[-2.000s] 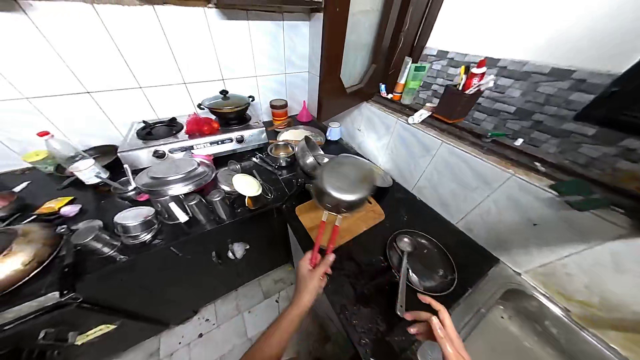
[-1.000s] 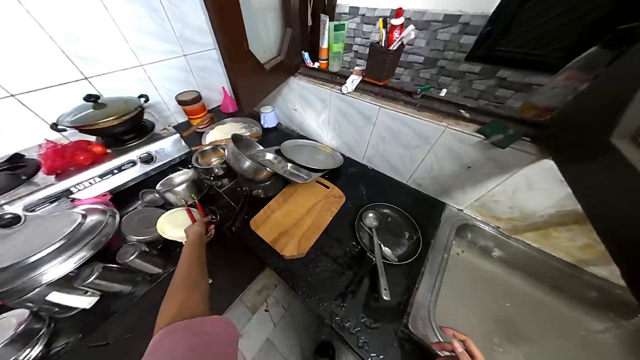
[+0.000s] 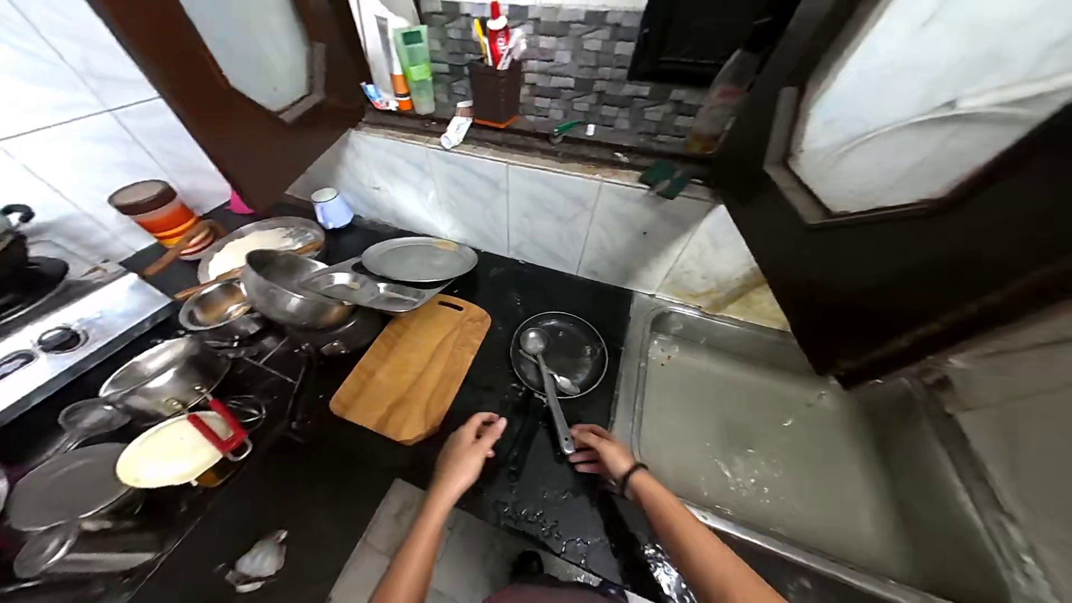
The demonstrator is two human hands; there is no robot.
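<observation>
My right hand [image 3: 601,450] has its fingers at the handle end of a steel ladle [image 3: 551,394]; whether they grip it is not clear. The ladle's bowl lies in a dark round pan or plate [image 3: 578,347], with a small spoon [image 3: 566,384] beside it. Over the black counter, my left hand [image 3: 473,452] is bare, fingers loosely curled and apart. Up and left of it lies a wooden chopping board [image 3: 414,368]. At the left, a steel pan with red handles [image 3: 167,377] stands among other vessels, near a cream-coloured round lid or dish [image 3: 172,450].
A steel sink [image 3: 754,435] holding cloudy water is at the right. Steel bowls, a compartment tray [image 3: 377,293] and a round plate [image 3: 420,259] stand behind the board. Open cabinet-like dark frames flank a ledge with a brush holder [image 3: 496,90]. A stove [image 3: 75,335] is at the left edge.
The red-handled pan, first in my left hand, now stands among the vessels at the left. My left hand has let go and moved right. My right hand has come from the sink's edge to the ladle handle.
</observation>
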